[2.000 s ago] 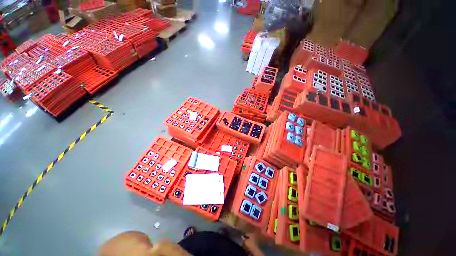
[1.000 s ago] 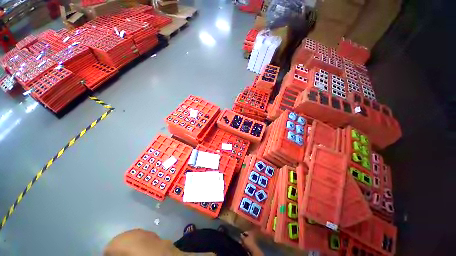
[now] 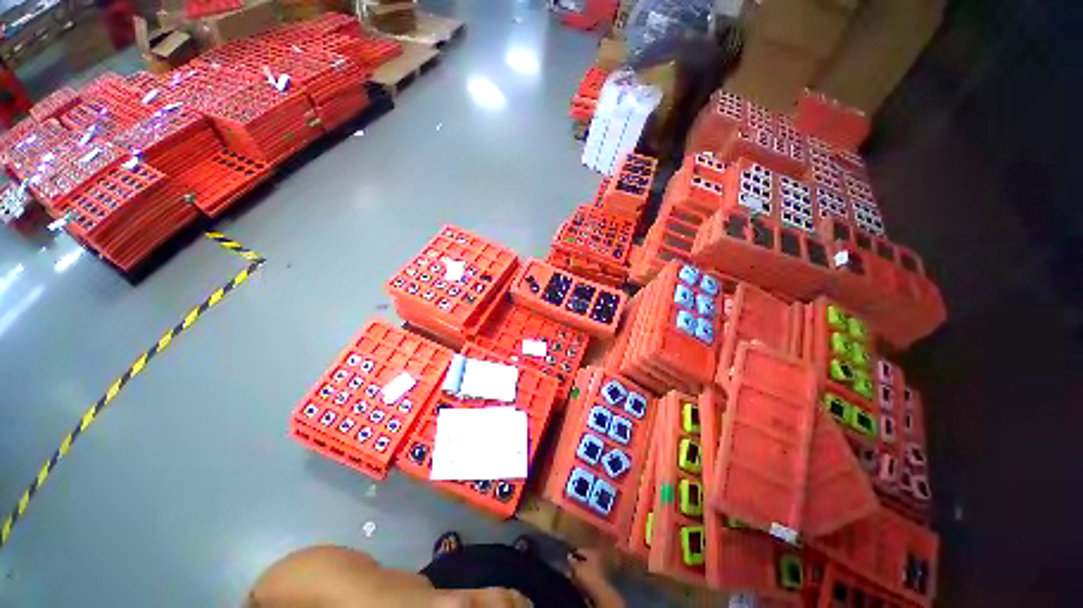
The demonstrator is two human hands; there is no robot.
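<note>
A large white count sheet [image 3: 480,443] lies on a red-orange compartment tray [image 3: 418,470] with small dark parts. A smaller white sheet [image 3: 488,379] with a pale blue strip beside it lies just behind. Another tray [image 3: 356,398], to the left, holds small silver-rimmed parts and a white label [image 3: 398,387]. A bare arm, apparently my left, crosses the bottom edge; its hand cannot be made out. My right hand [image 3: 590,576] is small, blurred and partly cut off at the bottom, near a thin dark thing; its grip is unclear.
Stacked trays with light-blue housings [image 3: 603,445] and lime-green housings [image 3: 691,469] stand to the right, some tilted. A deep tray of black parts [image 3: 570,297] lies behind the sheets. More tray stacks [image 3: 131,196] stand far left beyond yellow-black floor tape [image 3: 143,358]. My feet show at the bottom.
The view has shifted slightly. The arm at the bottom edge shows a little differently. The sheets and trays have not visibly moved.
</note>
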